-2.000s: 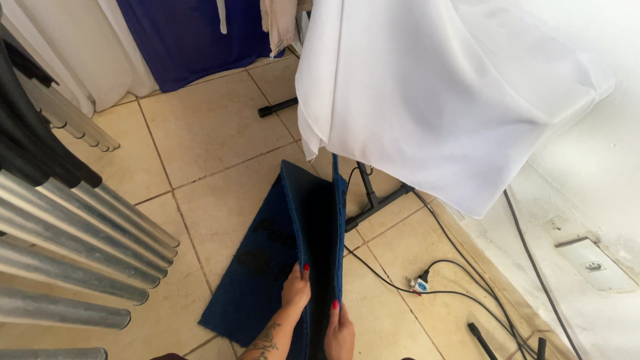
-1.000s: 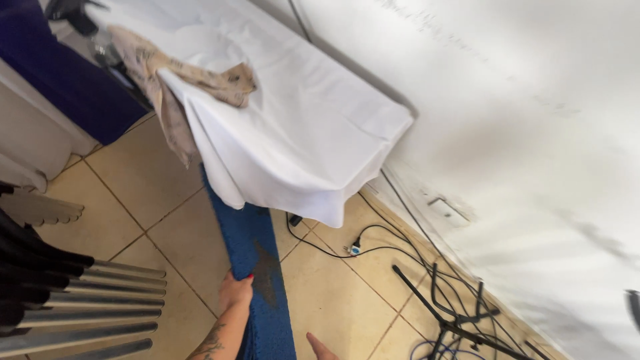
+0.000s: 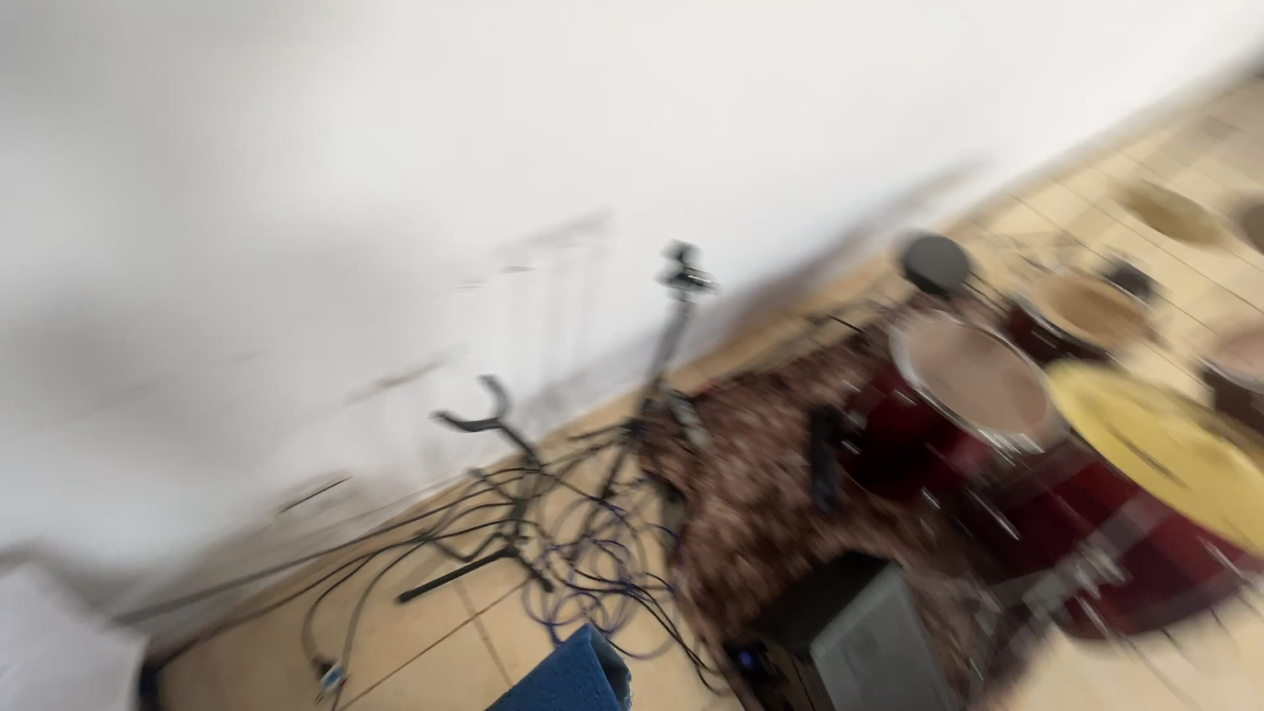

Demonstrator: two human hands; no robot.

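Observation:
The end of a blue mat (image 3: 573, 673) shows at the bottom edge of the head view, with a fold or rolled edge at its right side. Neither of my hands is in the picture, so what holds the mat is hidden below the frame. Just beyond the mat lie loops of blue and black cable (image 3: 602, 583) on the tiled floor. The picture is blurred.
A black instrument stand (image 3: 513, 513) and a black upright stand (image 3: 671, 336) rise among the cables by the white wall (image 3: 494, 148). To the right are a speaker (image 3: 879, 642), a brown rug (image 3: 760, 474) and a red drum kit (image 3: 987, 474) with a yellow cymbal (image 3: 1165, 444). White cloth (image 3: 59, 642) hangs at lower left.
The view has swung far right, from the cloth-covered table to the drums. The mat, opened like a book two seconds ago, shows only its end. Both hands have left the view.

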